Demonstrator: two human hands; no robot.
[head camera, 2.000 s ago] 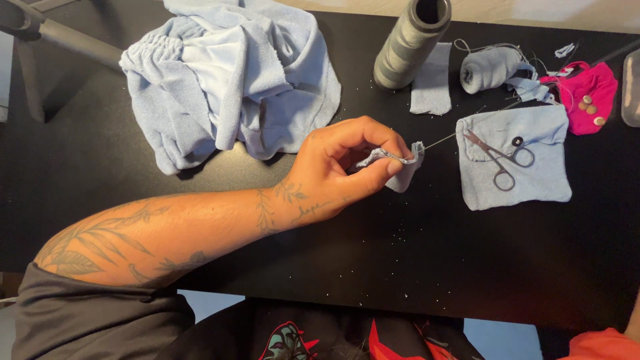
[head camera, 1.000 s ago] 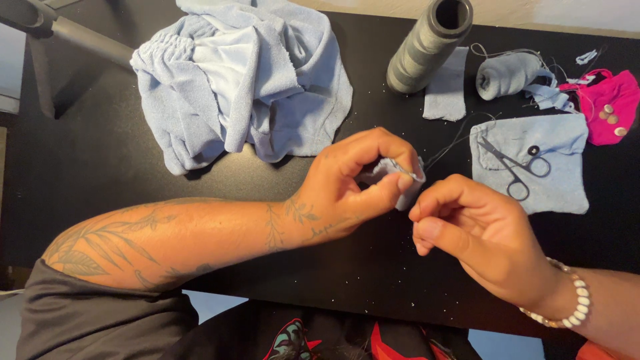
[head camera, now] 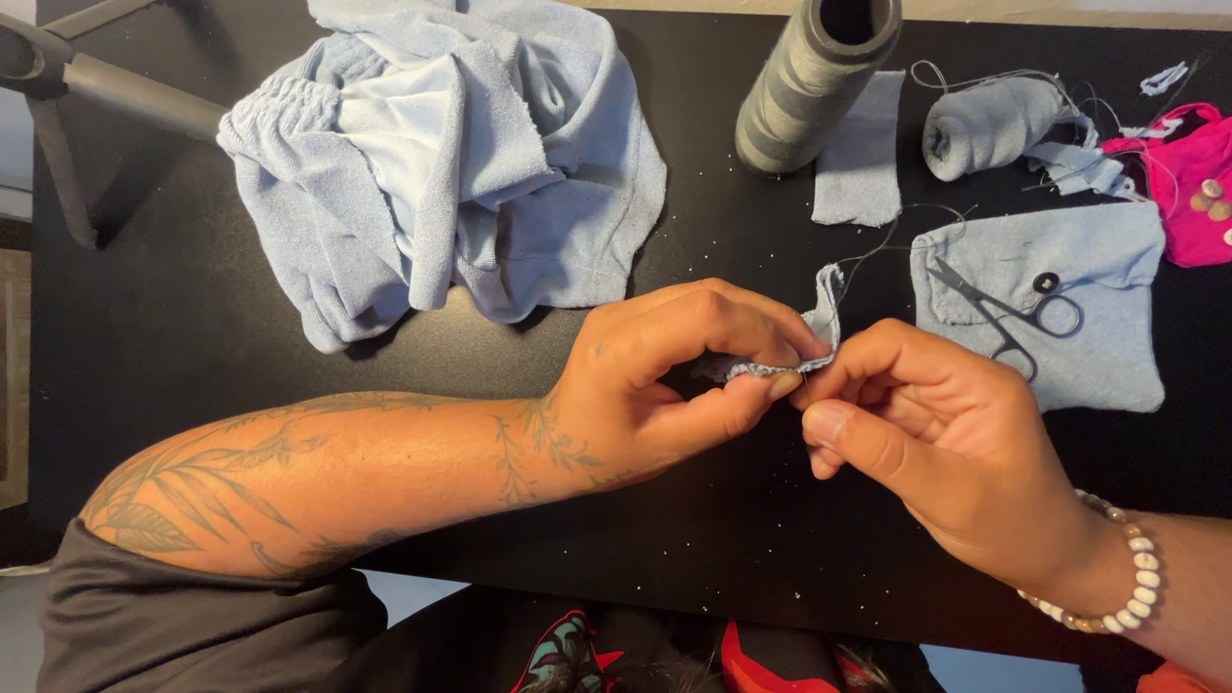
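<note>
Between thumb and fingers, my left hand (head camera: 688, 361) pinches a small light-blue fabric piece (head camera: 825, 318) with a frayed or stitched edge. My right hand (head camera: 924, 433) is at the fabric's right side, thumb and forefinger close together near a thin, needle-like glint; whether a needle is there is too small to tell. A grey thread (head camera: 890, 234) runs from the fabric up to the right. Small scissors (head camera: 1001, 310) lie on a blue fabric pouch (head camera: 1107, 337) with a dark button (head camera: 1046, 282), beyond my right hand.
A crumpled light-blue cloth (head camera: 433, 173) lies at the back left, beside a grey metal stand (head camera: 144, 91). A grey thread cone (head camera: 808, 91) stands by a flat fabric strip (head camera: 861, 154). Further right are a rolled fabric piece (head camera: 996, 125), scraps (head camera: 1083, 168) and a pink cloth (head camera: 1193, 192) with several buttons.
My right hand, out of view two seconds ago, has come in from the right and now reaches the fabric's edge. My left hand still pinches the small fabric piece.
</note>
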